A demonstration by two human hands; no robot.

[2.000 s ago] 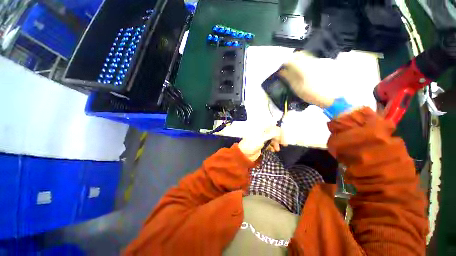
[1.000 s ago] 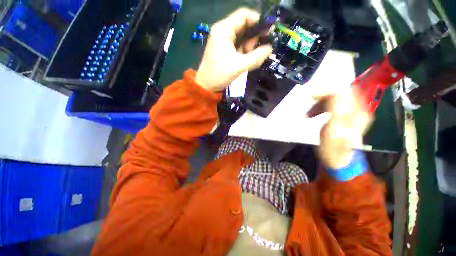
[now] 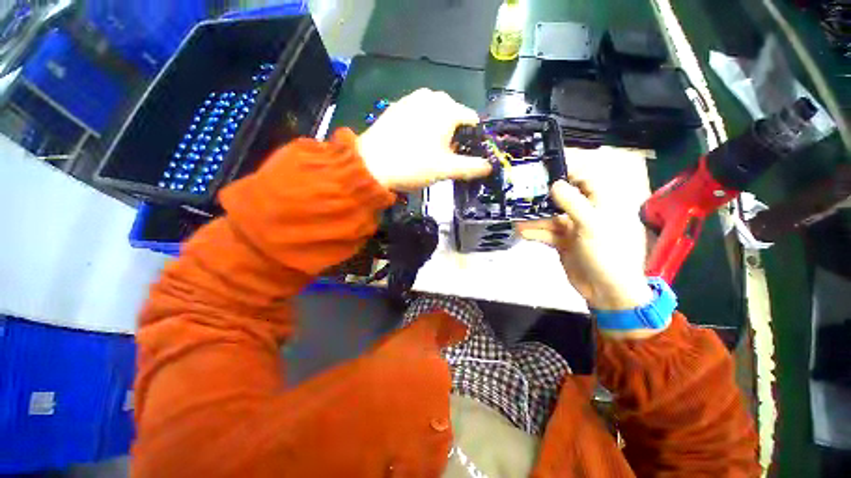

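The power strip body (image 3: pixel 483 235) stands on the white work sheet (image 3: pixel 611 173) with its open end facing up. Inside show a pale board (image 3: pixel 529 181) and thin yellow and red internal wires (image 3: pixel 502 157). My left hand (image 3: pixel 420 140) is at the left side of the opening, with fingertips pinching a dark piece at the wires; what it is exactly is unclear. My right hand (image 3: pixel 583 233) grips the right front corner of the body. A black power cord (image 3: pixel 411 245) hangs at the left of the body, below my left forearm.
A red heat gun (image 3: pixel 686 201) lies at the right, nozzle toward the back right. Black end covers (image 3: pixel 578 101) and a yellowish bottle (image 3: pixel 508 30) stand at the back. A black bin (image 3: pixel 154 133) with blue-topped components is at the left. Conveyor rail (image 3: pixel 686 56) runs along the right.
The body's open end has come lower and more upright. My right hand has moved from beside the heat gun onto the body. My left hand has moved lower, still at the wires.
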